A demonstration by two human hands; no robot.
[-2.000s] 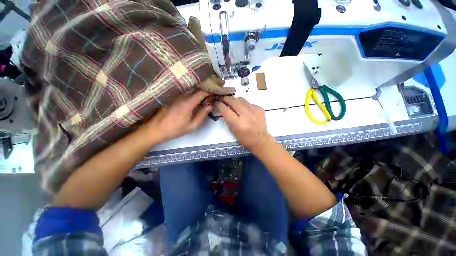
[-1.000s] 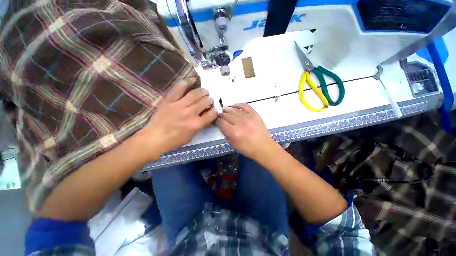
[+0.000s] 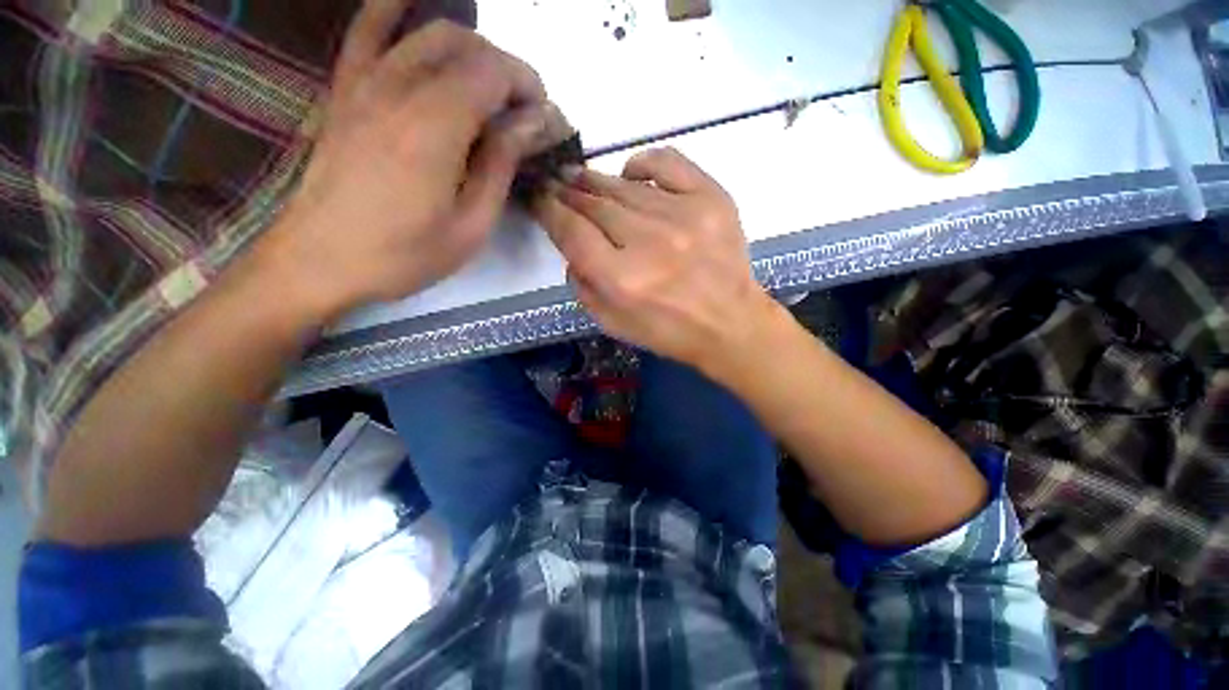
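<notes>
The brown plaid garment piece (image 3: pixel 162 101) lies bunched at the upper left, beside and under my left hand. My left hand (image 3: pixel 425 162) is bent over a small dark folded end (image 3: pixel 549 166) of the cloth and grips it. My right hand (image 3: pixel 654 249) pinches the same folded end from the right with thumb and fingertips. The fingers hide most of the fold. The presser foot and needle are out of the picture.
Scissors with yellow and green handles (image 3: pixel 933 101) lie right of my hands, blades cut off. A brown tab (image 3: pixel 687 7) shows at the top edge. A pale slim stick (image 3: pixel 1175 142) lies at right. A ruler-marked strip (image 3: pixel 930 233) runs along the front edge. Darker plaid pieces (image 3: pixel 1132 458) hang at lower right.
The view has tilted down and closer, so the machine head has left the picture. Both hands have come off the needle area toward the table's front, still holding the cloth's end.
</notes>
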